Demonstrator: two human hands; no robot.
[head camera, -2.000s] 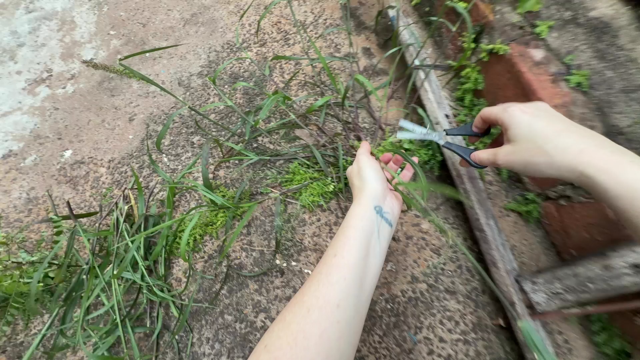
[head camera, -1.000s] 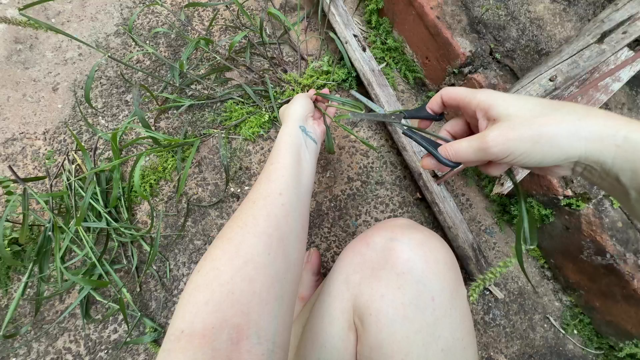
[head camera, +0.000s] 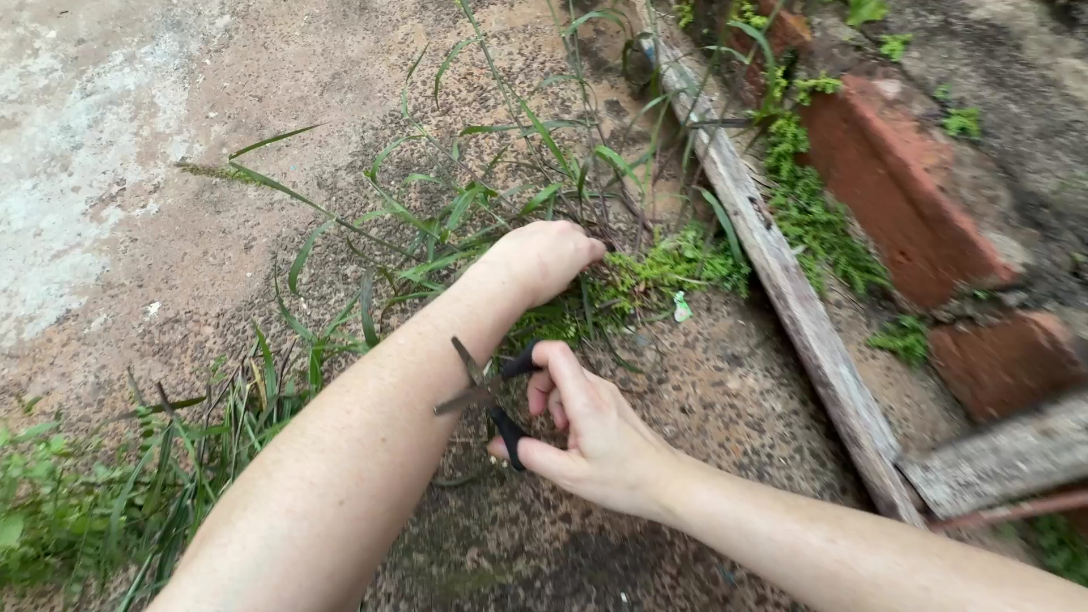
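My left hand (head camera: 548, 259) reaches into a clump of tall grass (head camera: 476, 208) at its base, knuckles up. Its fingertips are mostly hidden, so I cannot tell what they grasp. Lower down, my right hand (head camera: 578, 425) holds black-handled scissors (head camera: 483, 395) by the finger loops. The scissor blades are apart and point left, over my left forearm in the view, with no grass between them. Small bright green weeds (head camera: 680, 263) grow just right of my left hand.
A weathered wooden plank (head camera: 790, 314) runs diagonally at the right, meeting another board (head camera: 1003, 459). Beyond it are red bricks (head camera: 901, 187) with weeds between. Long loose grass (head camera: 246, 425) lies at the lower left. A small green-and-white scrap (head camera: 682, 307) rests on the rough concrete.
The scissors were by my left hand near the plank; my right hand has brought them left, over my left forearm. My left hand has turned knuckles up, into the grass. The view has shifted.
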